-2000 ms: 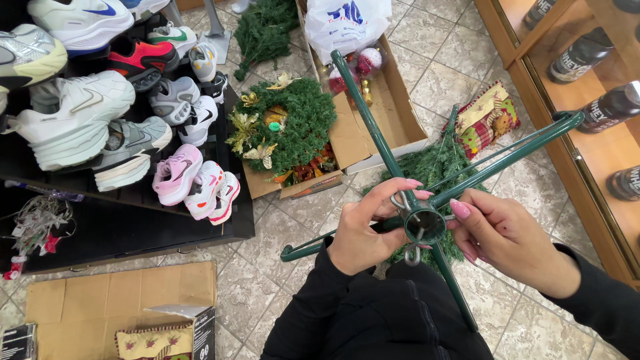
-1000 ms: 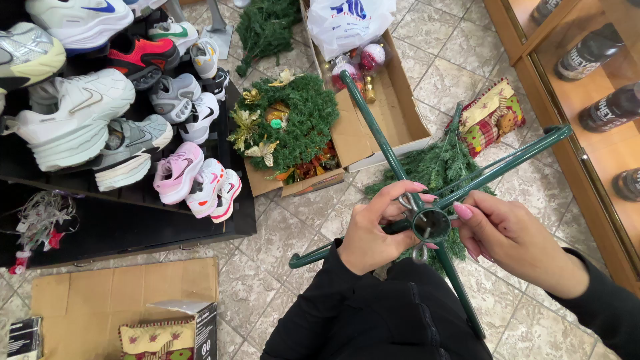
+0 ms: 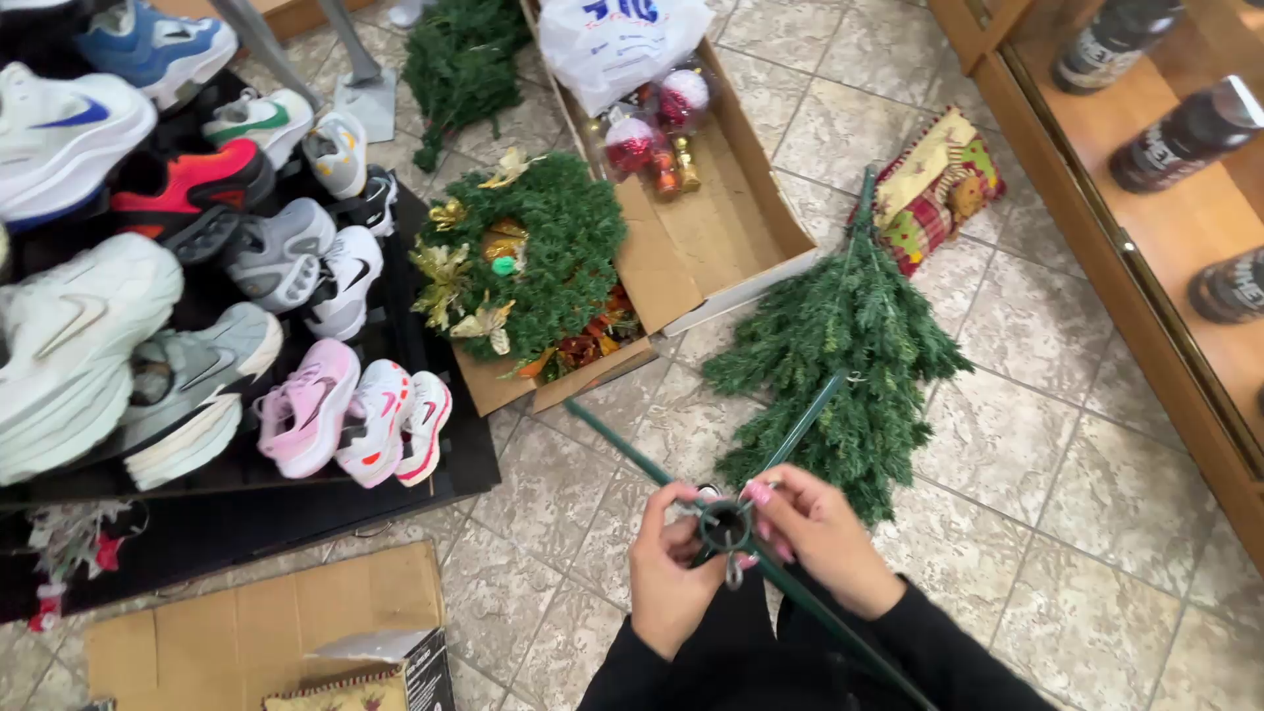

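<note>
A green metal Christmas tree stand [image 3: 620,442] is between my hands, its legs spreading out from a round central collar with metal eye bolts. My left hand [image 3: 671,568] grips the collar's left side. At its right edge, the fingers of my right hand [image 3: 815,538] are pinched at the rim, seemingly on an eye bolt that they mostly hide. Beyond the stand an artificial green tree section [image 3: 849,326] lies on the tiled floor, one stand leg crossing over it.
Athletic shoes [image 3: 311,405] fill a black rack at left. A wreath [image 3: 553,257] rests on an open cardboard box [image 3: 736,227] holding ornaments. A patterned pillow [image 3: 938,193] lies near a wooden shelf [image 3: 1076,242] with black tubs. Flattened cardboard [image 3: 237,612] is at lower left.
The stand has turned and sits lower, closer to my body, with both hands still at its collar. More of the green tree section shows now.
</note>
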